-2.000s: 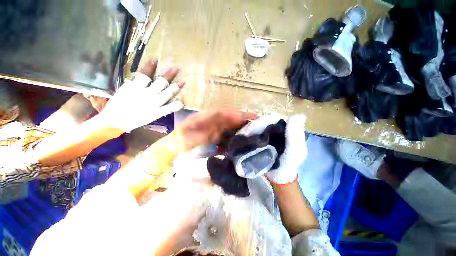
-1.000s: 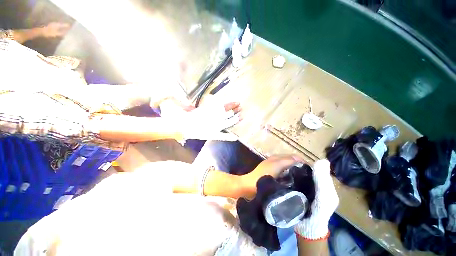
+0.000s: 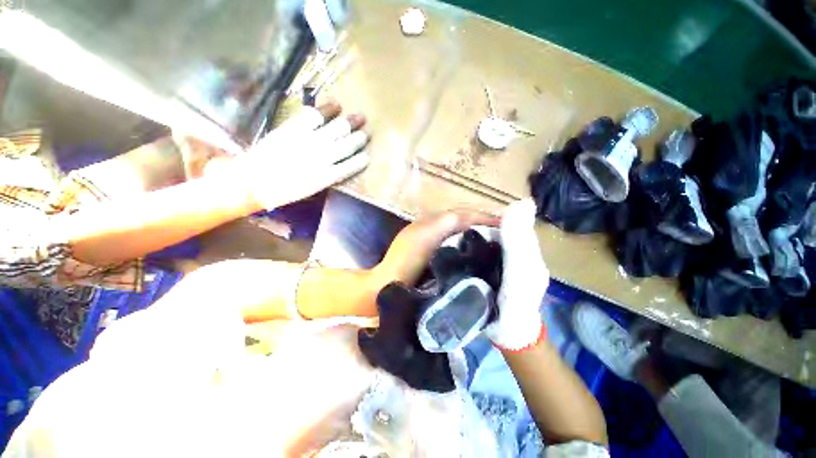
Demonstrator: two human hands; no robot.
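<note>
A black lobed outer part (image 3: 394, 333) with a silver-grey body casting seated in it is held above my lap. Its pale-rimmed oval base opening (image 3: 455, 315) faces the camera. My left hand (image 3: 420, 250), bare with a bracelet at the wrist, holds the far left side of the piece; its fingertips reach the glove. My right hand (image 3: 521, 277), in a white knitted glove with an orange-red cuff, holds the piece's right side. The fingers behind the piece are hidden.
Black and silver assemblies (image 3: 590, 174) stand at the bench's right. A white cup (image 3: 495, 133) with thin sticks and paired brown rods (image 3: 470, 180) lie on the board. Another person's gloved hand (image 3: 309, 156) rests at the bench's left. The green conveyor (image 3: 626, 45) runs behind.
Since one second ago the view has shifted, and the held piece and my hands appear further left and higher. Both hands still hold it. Earlier, my left hand was blurred over its far side.
</note>
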